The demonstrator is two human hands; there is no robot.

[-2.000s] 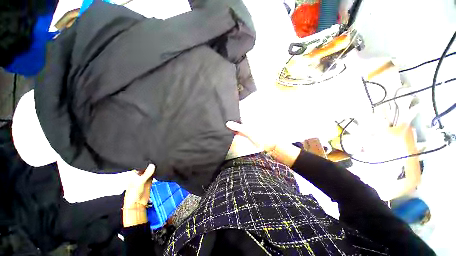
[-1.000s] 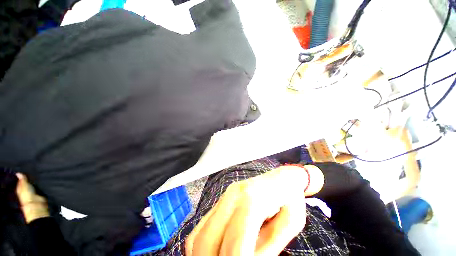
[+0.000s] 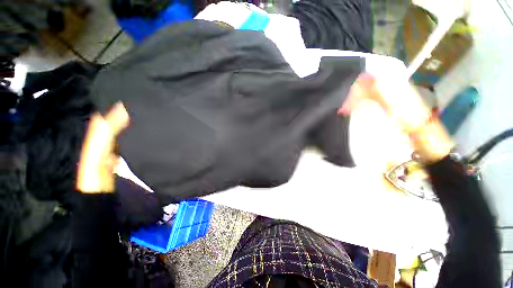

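Observation:
The black garment [image 3: 208,112] lies spread with folds over the left and middle of the white pressing board [image 3: 332,194]. My left hand [image 3: 101,149] is blurred at the garment's left edge; whether its fingers pinch the cloth cannot be told. My right hand [image 3: 394,104] is blurred and overexposed at the narrow right end of the garment, around a dark folded part; its grip is unclear. The steam iron [image 3: 413,177] is at the right of the board, partly hidden by my right forearm.
A blue plastic crate [image 3: 191,222] stands on the speckled floor [image 3: 216,244] below the board. Dark clothes [image 3: 50,135] are heaped at left, and more dark cloth [image 3: 334,25] lies beyond the board. A blue strip [image 3: 255,21] crosses the white shape at the far side. A black hose [image 3: 495,143] runs at right.
The view has shifted, showing more of the board's far side. My right hand has moved from near my body to the garment's right end. My left hand has moved up along the left edge.

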